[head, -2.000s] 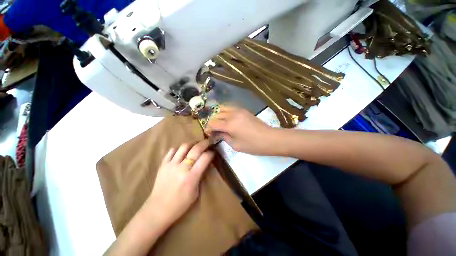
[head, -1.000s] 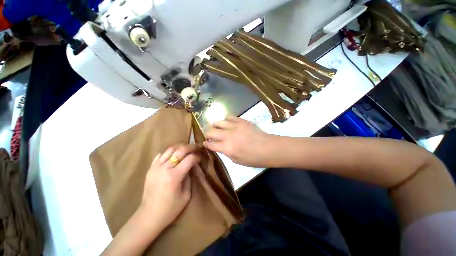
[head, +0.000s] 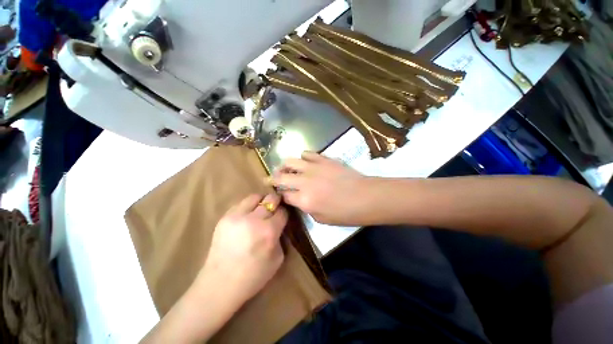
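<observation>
A tan-brown fabric panel [head: 181,201] lies on the white table and over the dark-clothed lap, its top corner under the machine's presser foot [head: 250,141]. A zipper [head: 263,161] with a gold line runs along the panel's right edge from the foot to the hands. My left hand [head: 252,235], with a yellow ring, lies on the panel with its fingers curled, pinching the edge. My right hand [head: 319,188] pinches the same edge just above and right of it. The fingertips of both hands are close together and partly hide the zipper.
The white sewing machine [head: 195,47] stands above the hands. A fan of zippers [head: 363,80] lies on its bed, right of the needle. More zippers [head: 541,23] and a dark cord [head: 494,64] are at the far right. Brown pieces [head: 30,282] hang at left; a blue bin [head: 511,151] is below.
The gap that showed at the panel edge one second ago has closed. My left hand has moved right, with its fingers more curled at the edge. The camera view has shifted slightly.
</observation>
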